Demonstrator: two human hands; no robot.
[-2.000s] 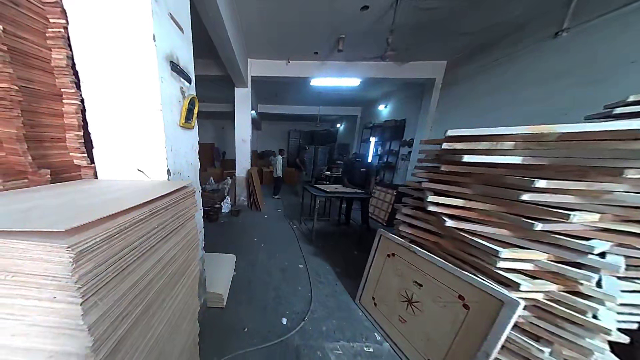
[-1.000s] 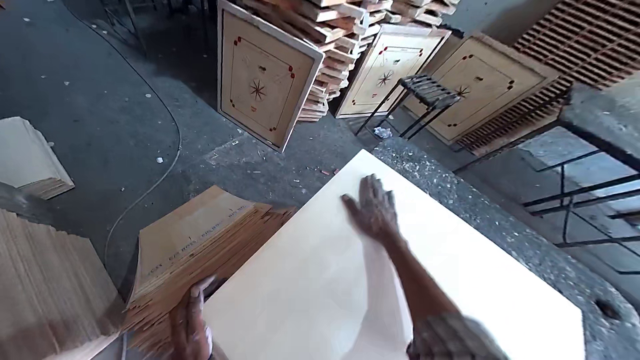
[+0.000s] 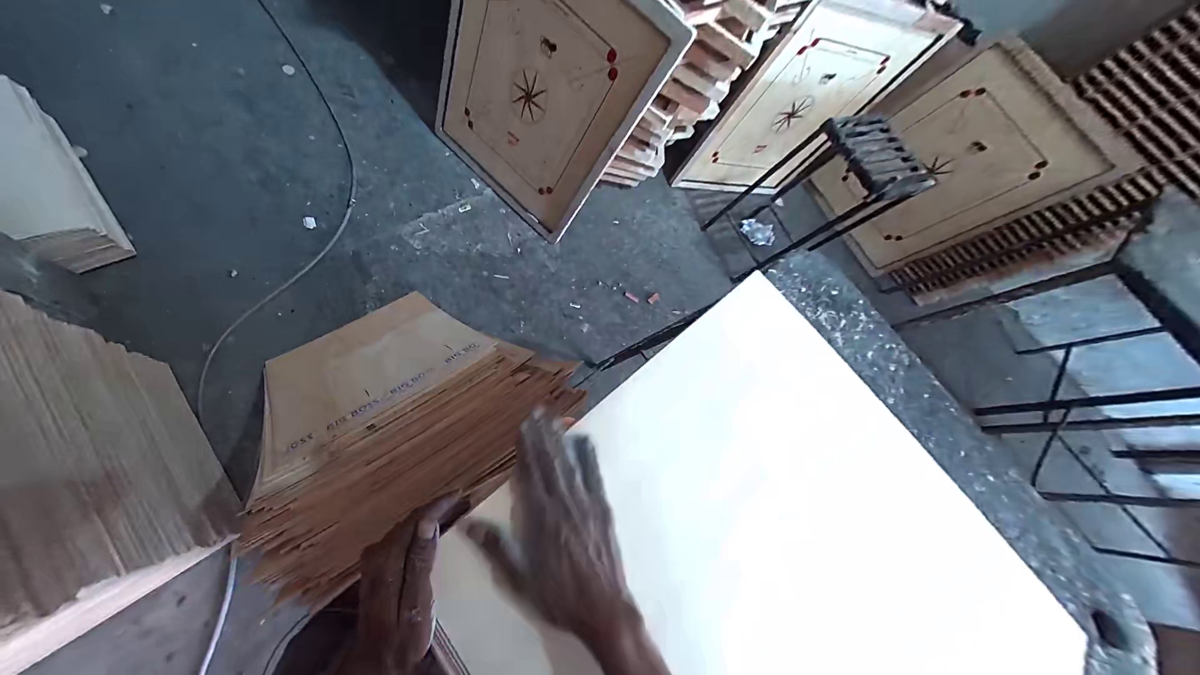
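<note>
A large pale wooden sheet (image 3: 797, 487) lies on a worktable with a spattered edge (image 3: 900, 375). My right hand (image 3: 562, 525), slightly blurred, rests over the sheet's left part with its fingers spread; whether the palm touches it cannot be told. At the sheet's lower left edge is my left hand (image 3: 403, 581), its fingers bent and its thumb up against the edge; its grip is partly hidden. Just beyond both hands stands a stack of thin brown plywood sheets (image 3: 375, 441), the top one bearing printed writing.
Another stack of thin sheets (image 3: 103, 459) stands at the left, with a smaller pale stack (image 3: 56, 178) behind it. A cable (image 3: 352, 178) crosses the floor. Carrom boards (image 3: 553, 103) lean against stacked wooden frames (image 3: 694, 84). A metal stool (image 3: 877, 155) and metal-legged tables (image 3: 1059, 403) stand at right.
My right hand has moved left across the sheet, from its upper middle to near my left hand. Two seconds ago the view faced along the workshop and showed no hands.
</note>
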